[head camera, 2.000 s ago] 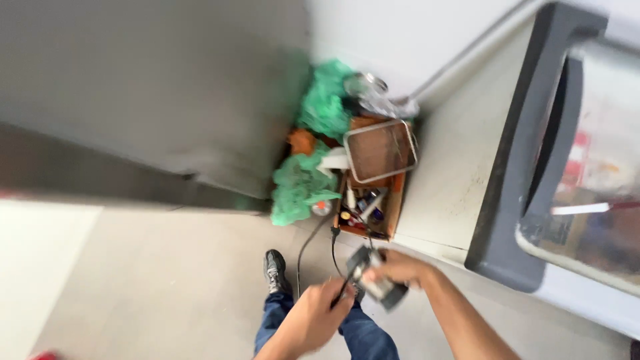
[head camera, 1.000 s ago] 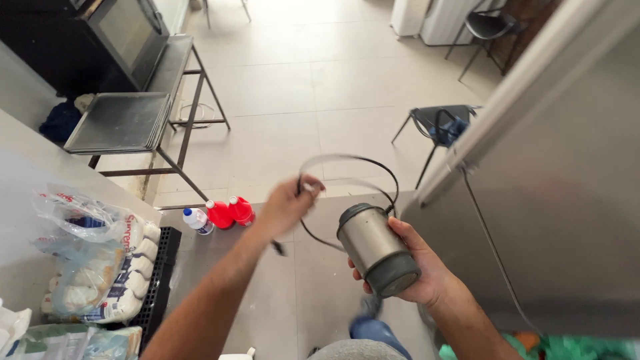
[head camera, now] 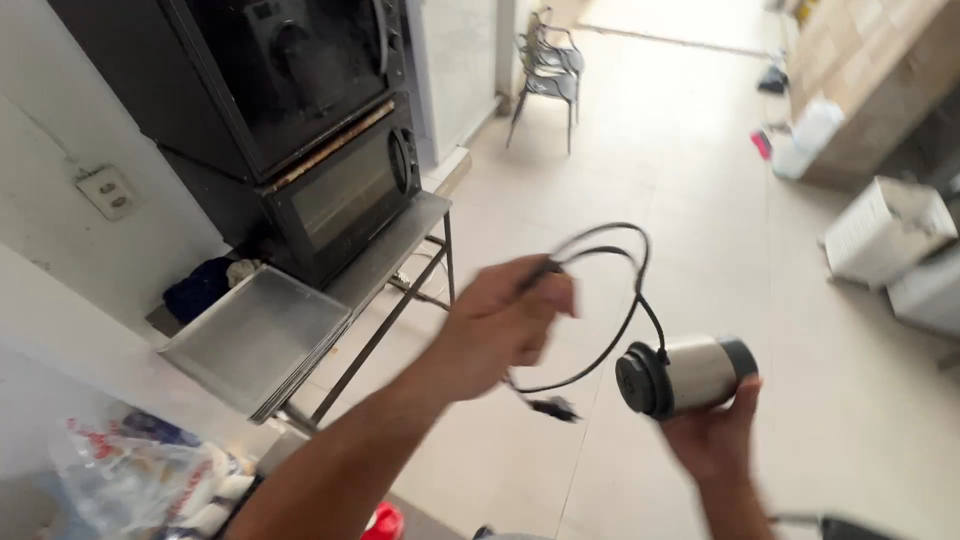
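My right hand [head camera: 709,442] is closed around a small cylindrical electric appliance [head camera: 697,375] with a brushed metal body and dark grey ends, tilted on its side. From its left end runs a black power cord [head camera: 637,300], looped in the air between my hands. My left hand [head camera: 510,322], somewhat blurred, grips part of that cord near the middle of the view. Below the left fingers dangles the cord's plug [head camera: 555,409]. The exact kind of appliance cannot be told.
Black ovens [head camera: 337,180] stand stacked on a metal stand [head camera: 375,262] at left, beside stacked baking trays [head camera: 259,337]. A wall socket [head camera: 107,193] is behind them. Plastic bags [head camera: 135,480] and a red-topped bottle [head camera: 384,521] are low down; metal chairs [head camera: 551,75] stand farther off.
The view has swung from a corner with a wooden box toward the ovens and open floor. Both hands, low over the floor at first, now hold the appliance and its cord farther apart.
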